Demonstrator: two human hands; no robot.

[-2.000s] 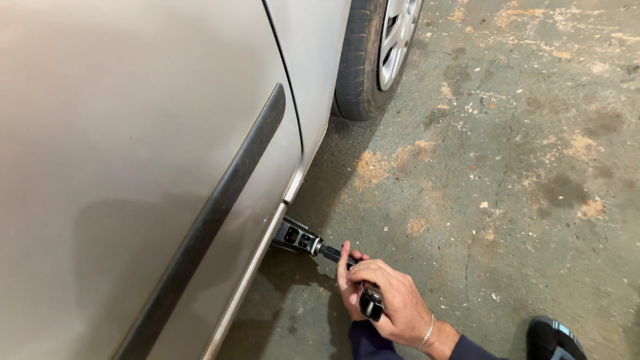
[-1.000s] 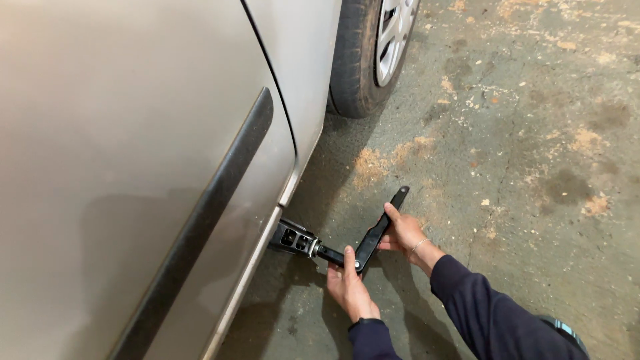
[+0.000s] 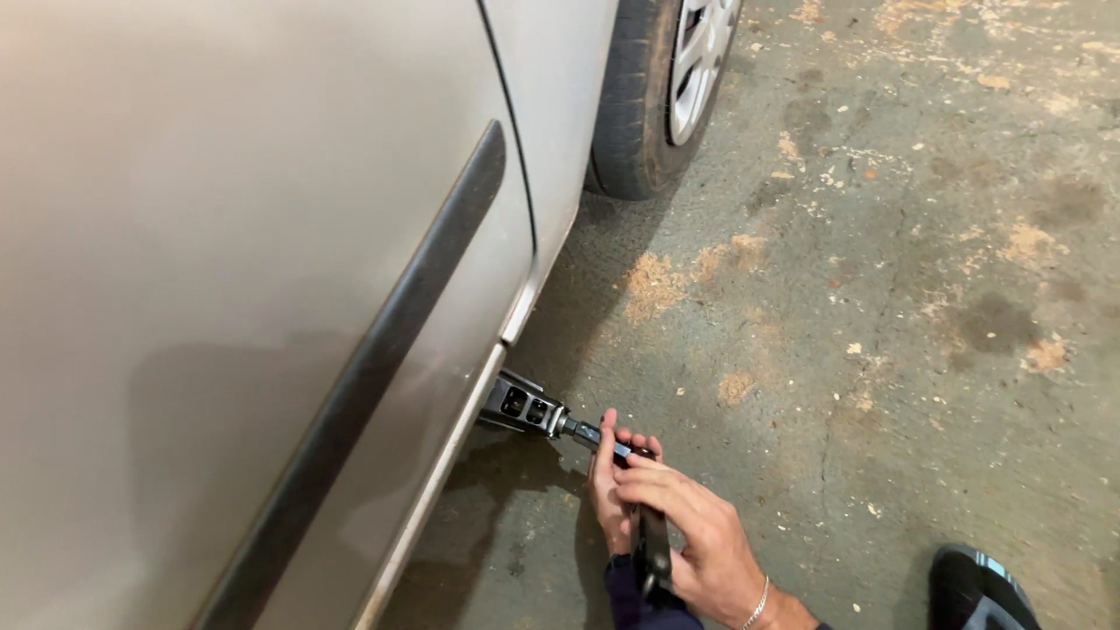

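A scissor jack sticks out from under the sill of a silver car. Its black crank handle joins the jack's screw end through a dark metal joint. My left hand is wrapped about the handle near that joint, its thumb along the metal. With a bracelet at its wrist, my right hand is on the crank arm, which points toward the bottom of the view. Part of the handle is hidden behind my fingers.
The car's black side moulding and sill edge run along the left. A tyre with a silver wheel cover stands at the top. The stained concrete floor spreads to the right, with a dark shoe at the lower right.
The crank arm has turned from pointing up and right to pointing down. My right hand has moved down with it, while my left hand has stayed near the joint.
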